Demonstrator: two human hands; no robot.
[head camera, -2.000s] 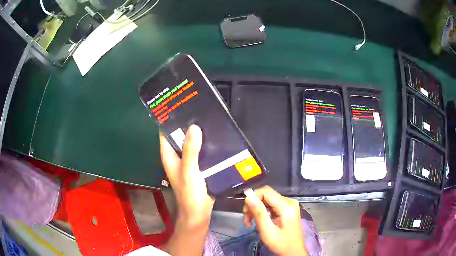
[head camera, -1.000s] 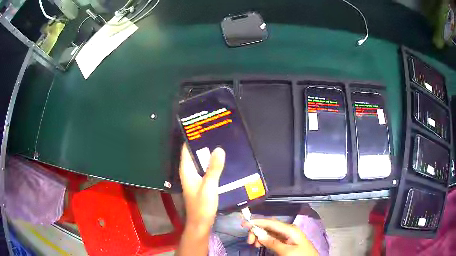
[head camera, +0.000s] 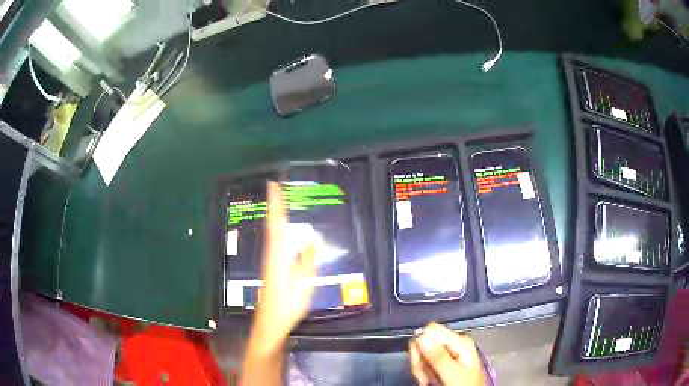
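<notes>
A smartphone (head camera: 340, 249) with green text and an orange block lies in or just over the tray's second slot from the left, blurred. My left hand (head camera: 283, 279) is over its left part, blurred; whether it grips the phone cannot be told. Another phone (head camera: 240, 264) with green text is in the leftmost slot, partly behind my hand. Two phones (head camera: 429, 249) (head camera: 514, 234) with green and red text lie in the right slots of the black tray (head camera: 483, 310). My right hand (head camera: 446, 354) is below the tray's front edge, fingers curled; no plug can be made out.
A second black tray (head camera: 576, 188) with several lit phones stands at the right. A dark rounded pad (head camera: 302, 87) lies behind the near tray. A white cable end (head camera: 489, 65) is at the back. Paper (head camera: 125, 143) and cables lie back left. Red stools (head camera: 162, 350) are below left.
The phone held in my left hand has come down to the second slot, and its text is now green. My right hand has moved away from the phone's bottom edge. The view has shifted.
</notes>
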